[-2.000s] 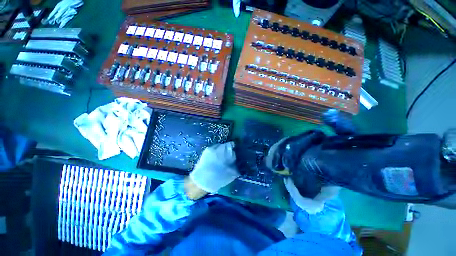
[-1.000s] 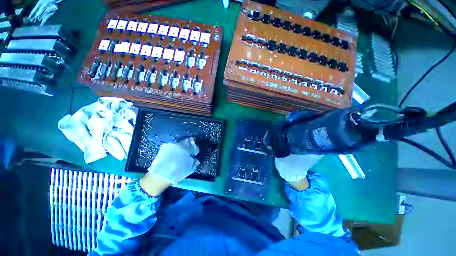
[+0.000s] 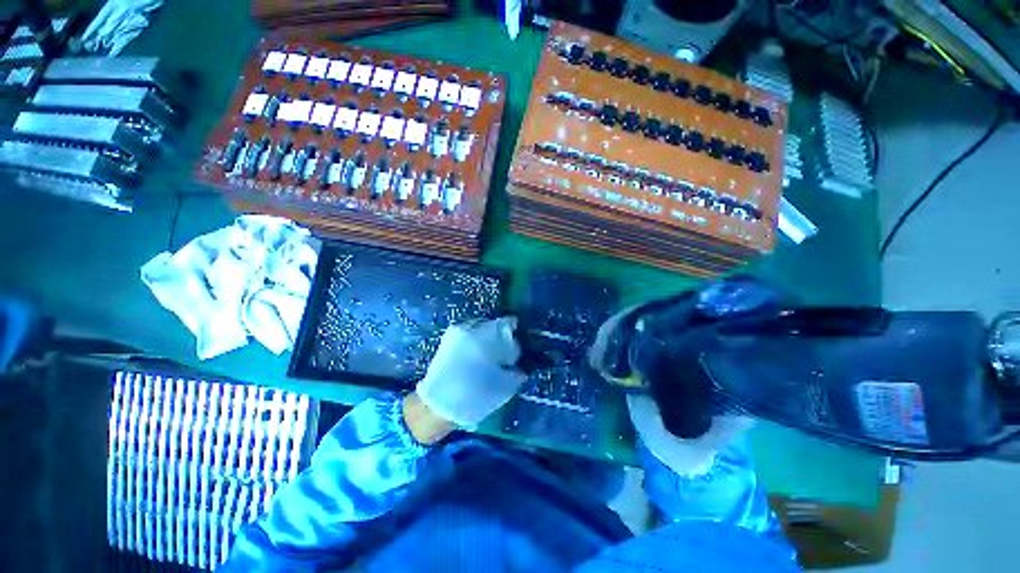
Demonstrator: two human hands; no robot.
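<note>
A flat black jig plate (image 3: 556,421) with two rows of small silver parts lies on the green mat. My gloved left hand (image 3: 473,373) is at its left edge, fingertips pinched together over the plate; whether they hold a screw is too small to tell. My gloved right hand (image 3: 685,434) grips the dark electric screwdriver (image 3: 822,375), partly hidden behind it. The tool lies across to the right, its front end at the plate's right side; the tip is hidden. The black screw tray (image 3: 392,319), with scattered silver screws, is left of the plate.
Left-hand bakelite trays (image 3: 352,210) and right-hand bakelite trays (image 3: 643,229) stand behind. A crumpled white cloth (image 3: 241,285) lies left of the screw tray. Aluminium strips (image 3: 84,129) are far left. Striped silver-white rows (image 3: 201,470) are lower left. Short strips (image 3: 844,146) lie at right.
My left hand has moved right from the screw tray to the jig plate. The screwdriver has swung, its rear now lower and nearer the camera, with my right hand still on it.
</note>
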